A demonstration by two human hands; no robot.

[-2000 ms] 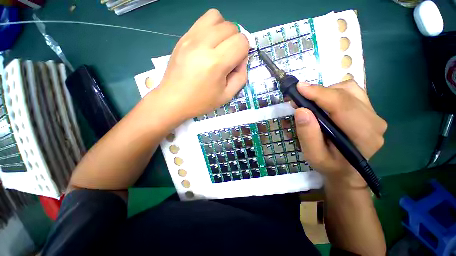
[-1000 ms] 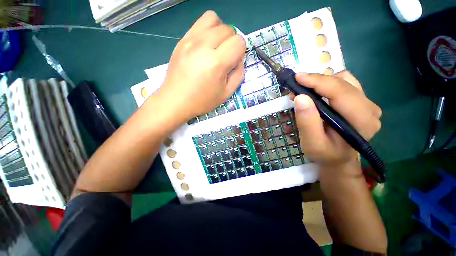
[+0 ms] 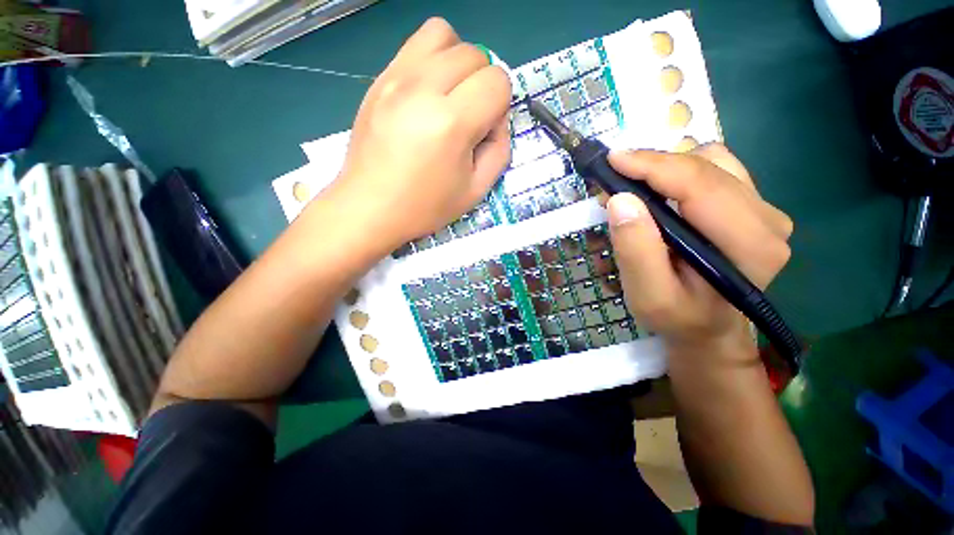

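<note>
A white tray with round tan holes lies tilted before me. It holds green panels of small circuit boards, in an upper and a lower block. My right hand holds a black soldering iron like a pen; its tip is at the upper block, just right of my left fingers. My left hand is closed over the upper block's left part. A thin pale solder wire runs from the left edge into my left fingers. Whether the tip touches a joint is too small to tell.
Stacked trays stand at the left, beside a black glossy slab. Another pile is at the top edge. At the right are a black box with a red-and-white label, a white cap and a blue stool.
The tray and upper surroundings have shifted left in view since two seconds ago. The iron's tip has moved slightly relative to the boards. Both hands keep their holds.
</note>
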